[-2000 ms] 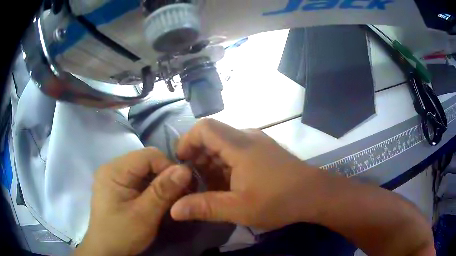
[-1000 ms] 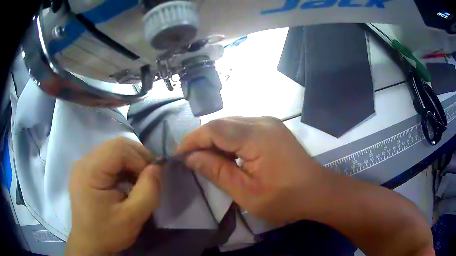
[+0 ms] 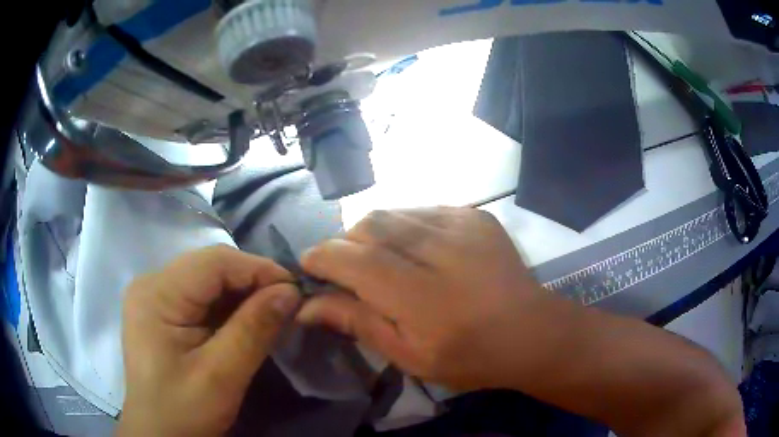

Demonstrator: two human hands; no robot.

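Observation:
My left hand (image 3: 201, 329) and my right hand (image 3: 418, 294) meet low in the middle, below the needle area. Both pinch a dark grey piece (image 3: 316, 358) between thumbs and fingers. A short pointed bit of it (image 3: 280, 246) sticks up between the fingertips; the fold inside the fingers is hidden. A light grey panel (image 3: 137, 265) lies in soft folds left of and behind the left hand. The white sewing machine head (image 3: 393, 30) is above, with a grey plastic block (image 3: 335, 158) hanging just above the right hand.
Stacked dark grey cut pieces (image 3: 581, 128) with pointed ends lie right of the needle area. Black-handled shears (image 3: 736, 183) and a green-handled tool (image 3: 705, 90) lie at the far right. The ruler strip (image 3: 632, 256) runs along the table front. A curved metal lever (image 3: 128, 175) is upper left.
My hands have come closer together than one second ago, around the same dark grey piece. The right fingers now cover more of it. The whole view has shifted slightly.

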